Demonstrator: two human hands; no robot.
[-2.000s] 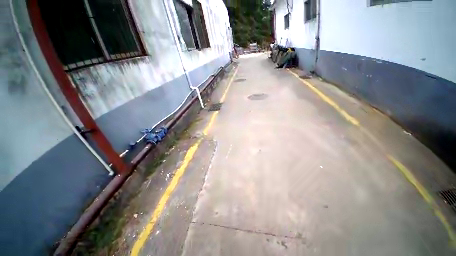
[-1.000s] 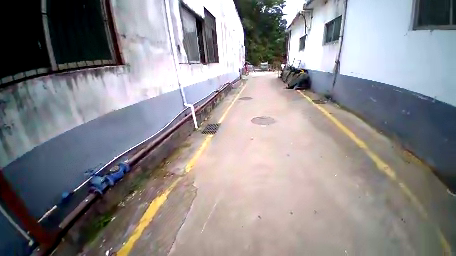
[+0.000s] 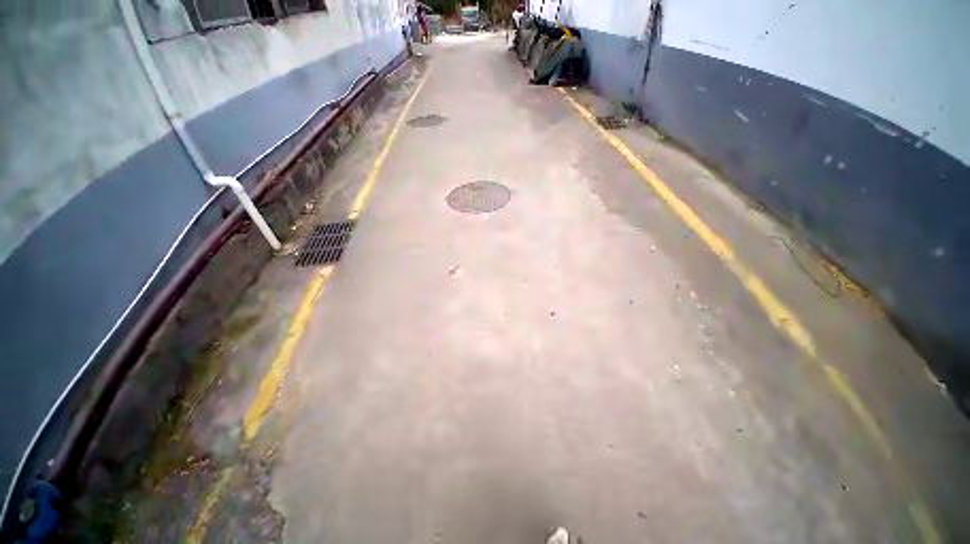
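Neither of my hands is in view. The concrete lane [image 3: 511,351] lies nearest in front of me and runs straight ahead between two walls. A round manhole cover [image 3: 479,197] is set in the lane near its middle, with a smaller cover [image 3: 427,120] farther on. A small pale shape [image 3: 558,536], perhaps a shoe tip, shows at the bottom edge.
Yellow lines [image 3: 285,356] run along both sides. A drain grate [image 3: 325,243] lies at the left line. A dark pipe [image 3: 160,305] and white downpipe [image 3: 176,117] follow the left wall. Tarp-covered goods [image 3: 553,53] stand ahead by the right wall. A blue fitting [image 3: 40,510] is lower left.
The view has moved forward along the lane and tilted down. The manhole cover and left grate are nearer, and the blue fitting has slid to the lower left corner.
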